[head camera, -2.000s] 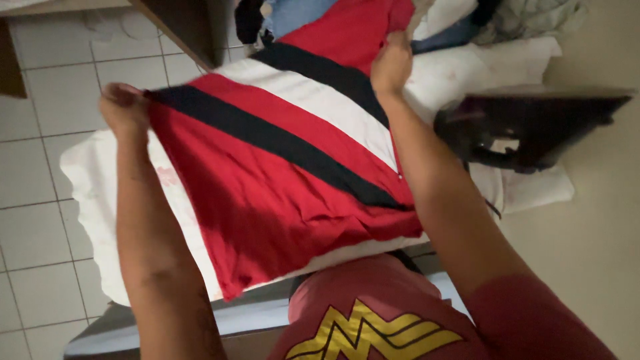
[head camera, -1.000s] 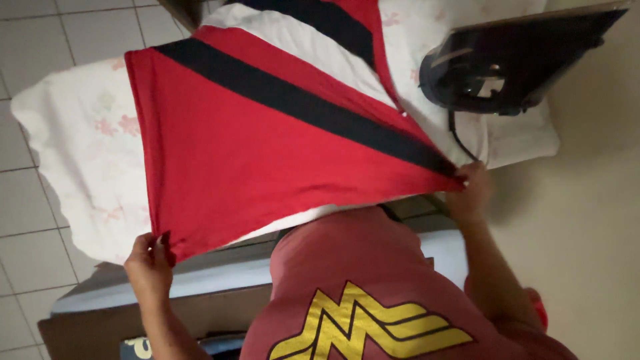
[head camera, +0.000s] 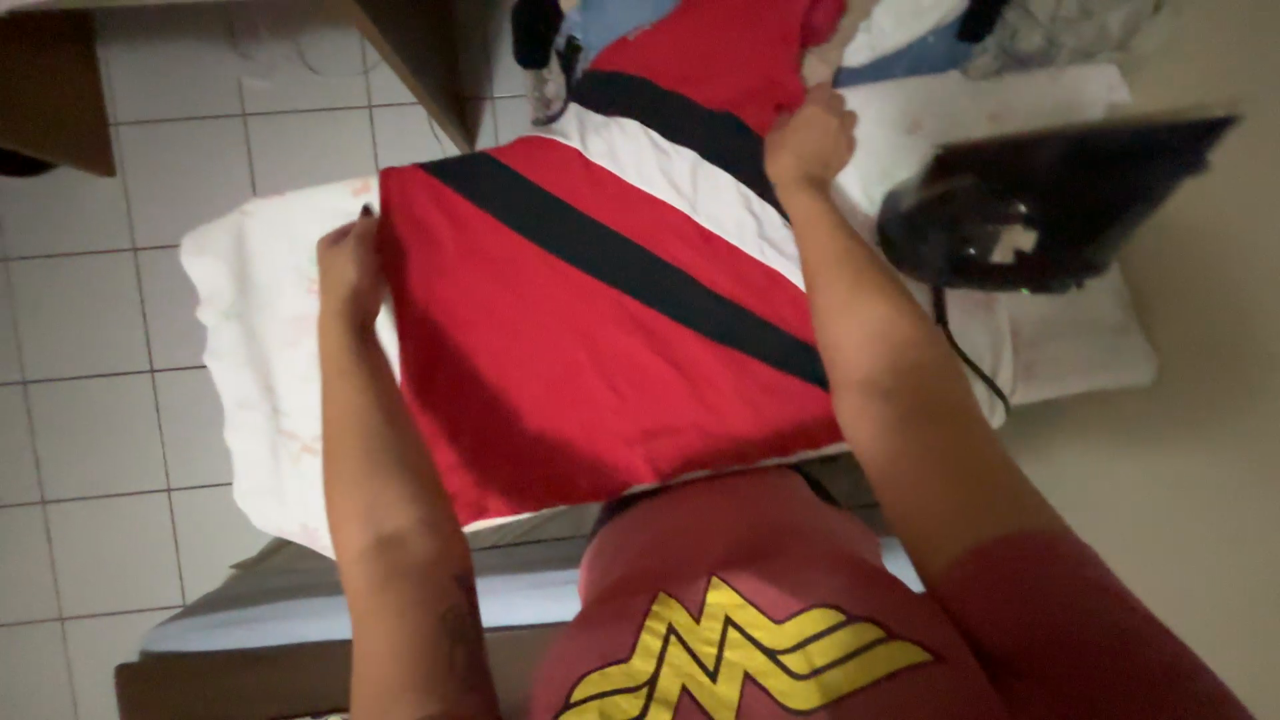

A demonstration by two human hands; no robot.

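A red garment with black and white diagonal stripes (head camera: 600, 370) lies spread over an ironing board with a white patterned cover (head camera: 265, 370). My left hand (head camera: 350, 265) is at the garment's left edge, its fingers closed on the fabric. My right hand (head camera: 812, 140) grips the far right side of the garment, near the upper black stripe. To the right of that hand, a dark clothes iron (head camera: 1010, 235) rests on the board, blurred, with its black cord (head camera: 970, 360) hanging toward me.
Clothes in blue, white and black (head camera: 905, 40) are heaped beyond the board. Brown furniture (head camera: 420, 60) stands at the far left over a tiled floor (head camera: 80, 310). A wall (head camera: 1200, 450) bounds the right side. A light-blue surface (head camera: 520, 590) lies below the board, near my body.
Both hands have moved from the garment's near corners away from me, the left to its left edge, the right to its far right side. The upper part of the garment shows again.
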